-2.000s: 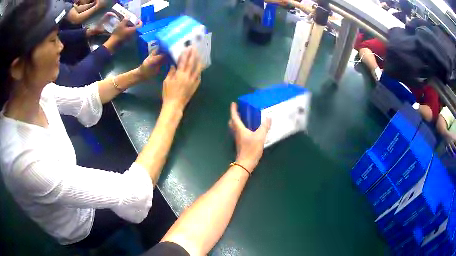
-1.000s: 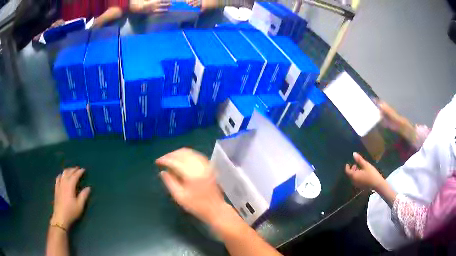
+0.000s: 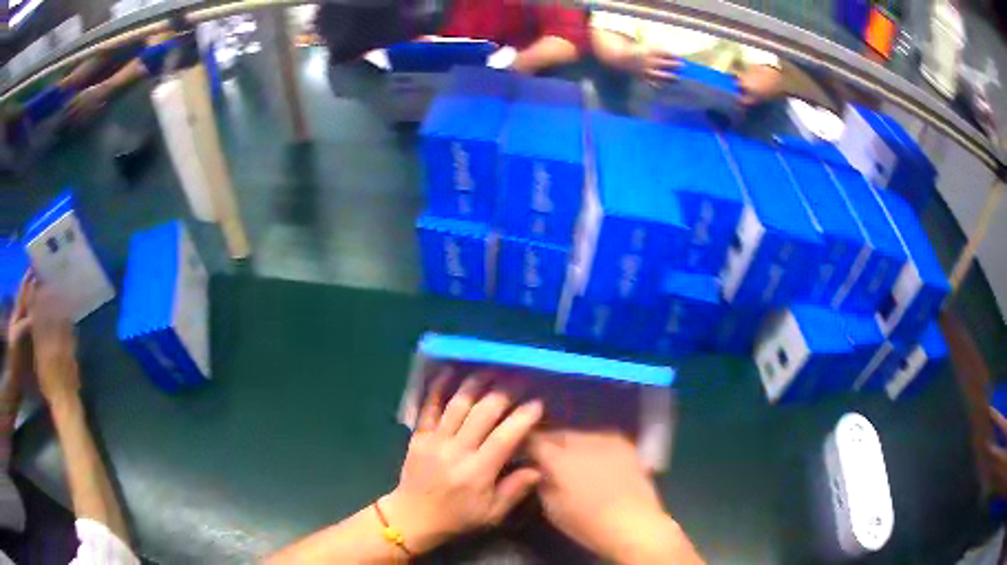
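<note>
An open carton [image 3: 652, 414] lies right in front of me, blurred, with its blue-edged lid panel at the far side and a grey-white inside. My left hand [image 3: 464, 447] lies over its left part, fingers curled onto it. My right hand [image 3: 596, 480] is at its middle, blurred, its fingertips hidden. The hands hide the carton's near side. A white device with rounded ends [image 3: 859, 482] lies on the bench at the right, apart from the carton.
Stacked blue cartons [image 3: 541, 182] stand beyond my hands, reaching right. A closed blue and white box [image 3: 166, 304] stands at left, near a neighbour's hands [image 3: 50, 342] on another box. An upright post [image 3: 215, 166] and rail are at far left. People sit across the bench.
The view has swung back left from the stacks. The open carton is now before me with both hands on it, and the device lies apart from it. The closed box my left hand held earlier is released.
</note>
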